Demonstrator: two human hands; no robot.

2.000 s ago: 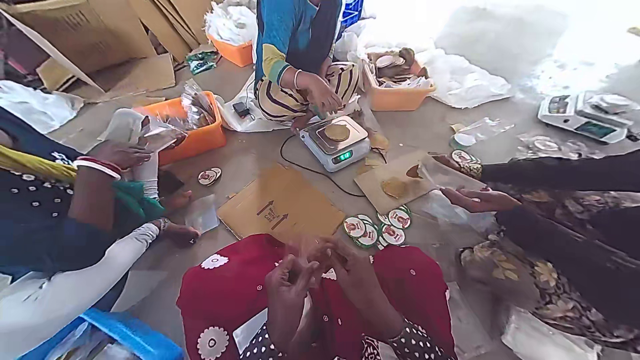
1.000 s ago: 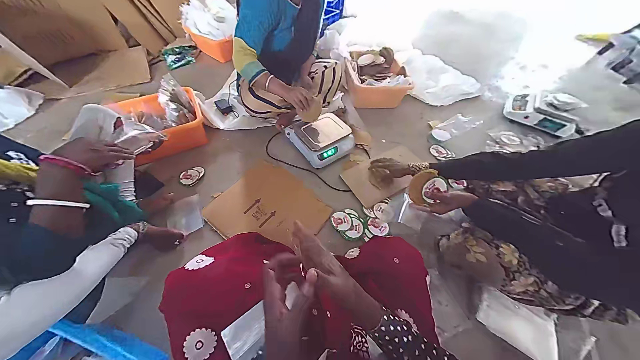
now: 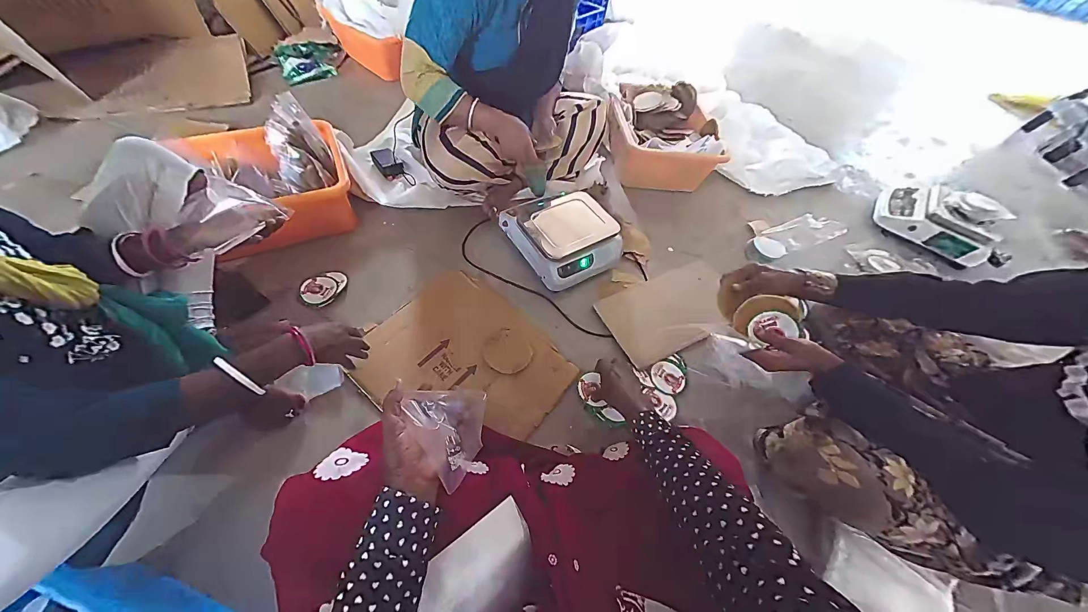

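My left hand [image 3: 412, 450] holds a clear plastic bag [image 3: 446, 429] above my lap. My right hand [image 3: 619, 387] reaches down to the round printed labels [image 3: 665, 376] on the floor, its fingers on one at the pile's left side; whether it grips that label I cannot tell. In front of me lies a flat cardboard sheet [image 3: 433, 331] with a thin round brown disc [image 3: 507, 350] on it. Behind the sheet stands a digital weighing scale [image 3: 563, 238] with a bare plate. A folded white sheet or packet [image 3: 484, 557] rests on my lap.
Co-workers sit left, right and opposite; the right one holds brown discs and a round label [image 3: 772, 327]. Orange tubs [image 3: 327, 208] [image 3: 671, 170] hold packets and discs. A black cable [image 3: 531, 293] crosses the floor. A second scale [image 3: 935, 225] stands right, a smaller cardboard piece [image 3: 659, 314] nearer.
My hands, close together over my lap before, are now apart: the left raises the bag, the right is at the labels. A brown disc now lies on the cardboard. The left co-worker's hand reaches the cardboard's edge.
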